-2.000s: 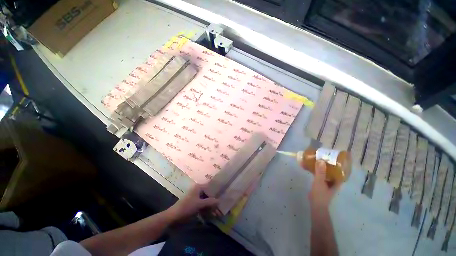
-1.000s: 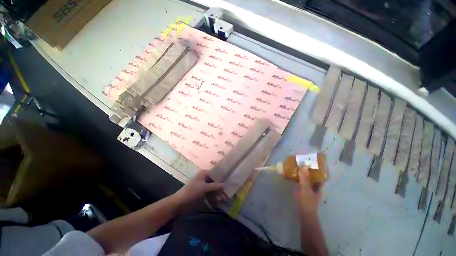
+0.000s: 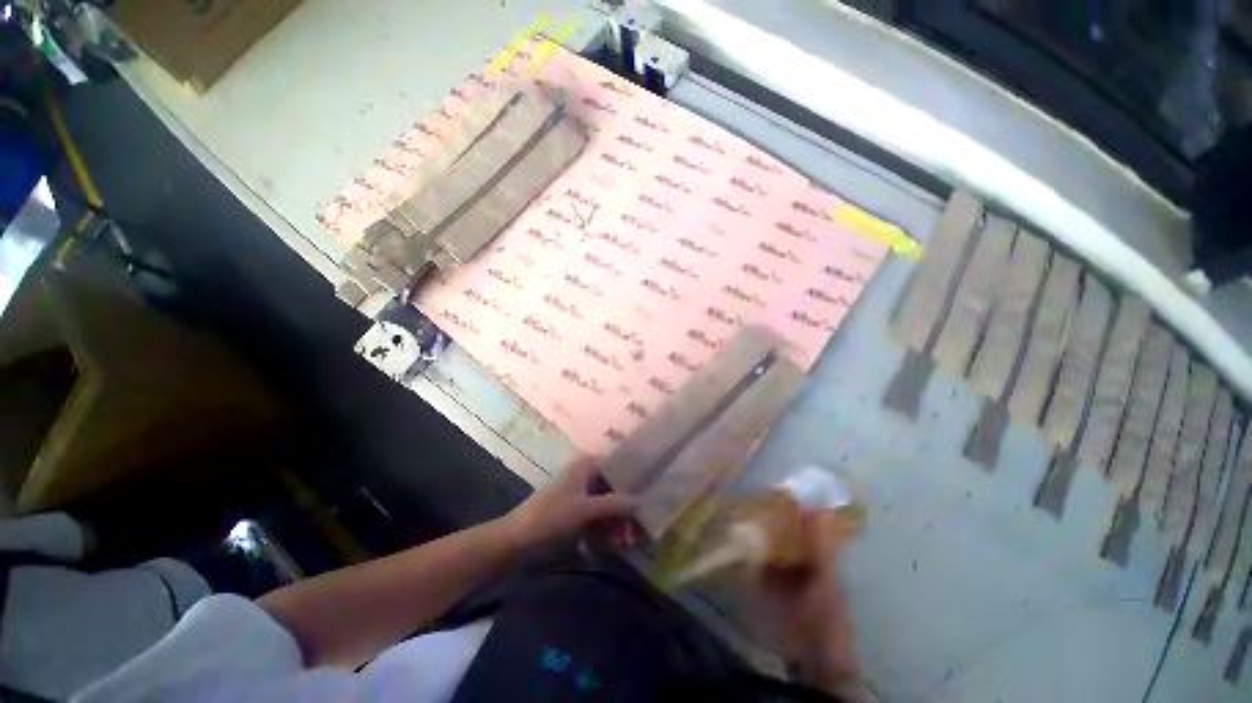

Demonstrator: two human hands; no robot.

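Note:
A beige-grey zipper strip (image 3: 700, 437) with a dark line along its middle lies slanted on the near right edge of the pink sheet (image 3: 549, 337). My left hand (image 3: 588, 505) grips its near end, fingers partly hidden under the strip. My right hand (image 3: 810, 584) is blurred and holds the amber glue bottle (image 3: 810, 519), its pale nozzle pointing left towards the strip's near end. Whether the nozzle touches the strip cannot be told.
A fanned pile of strips (image 3: 481, 179) lies on the sheet's far left. More strips (image 3: 1009, 309) lie in a row by the window at right, grey tails towards me. Metal brackets (image 3: 391, 348) stand at the sheet's edge. A cardboard box (image 3: 206, 35) is at the far left.
The right hand and bottle have moved left and towards me, along the strip's right side to its near end. The left hand still holds the same strip. The view has shifted somewhat.

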